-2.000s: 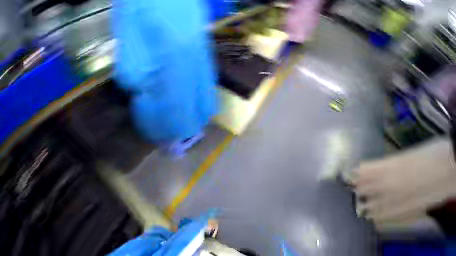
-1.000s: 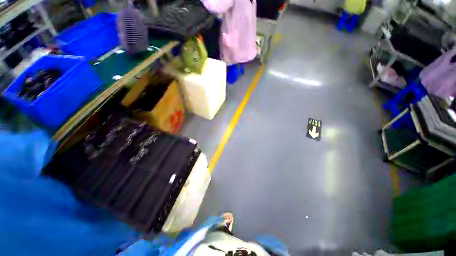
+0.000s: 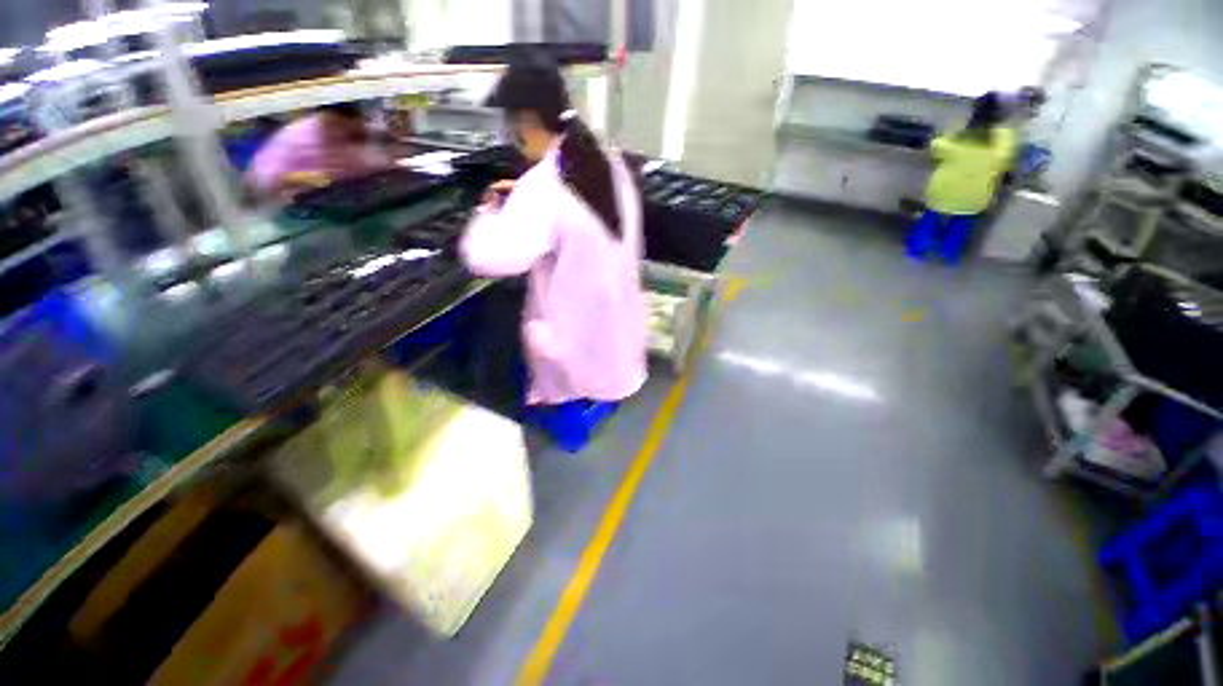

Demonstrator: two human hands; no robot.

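Neither of my hands shows in the head view. Nearest in front of me on the left, a whitish box (image 3: 456,529) stands on the floor beside the bench, with a blurred yellow-green item (image 3: 389,436) on it. A brown carton (image 3: 262,610) with red marks lies partly under the bench. Black trays (image 3: 322,315) holding small units lie along the green-topped bench (image 3: 168,422). The left side is blurred.
A person in a pink smock (image 3: 590,282) sits at the bench; another leans behind it. A person in yellow-green (image 3: 966,174) is far ahead. Grey aisle (image 3: 778,509) with yellow line (image 3: 630,483) runs forward. Shelf carts (image 3: 1120,389) and a blue stool (image 3: 1167,556) are right.
The view has risen and moved forward along the aisle. The white box and carton appear nearer; the stack of black trays and the blue sleeve at lower left have left the picture.
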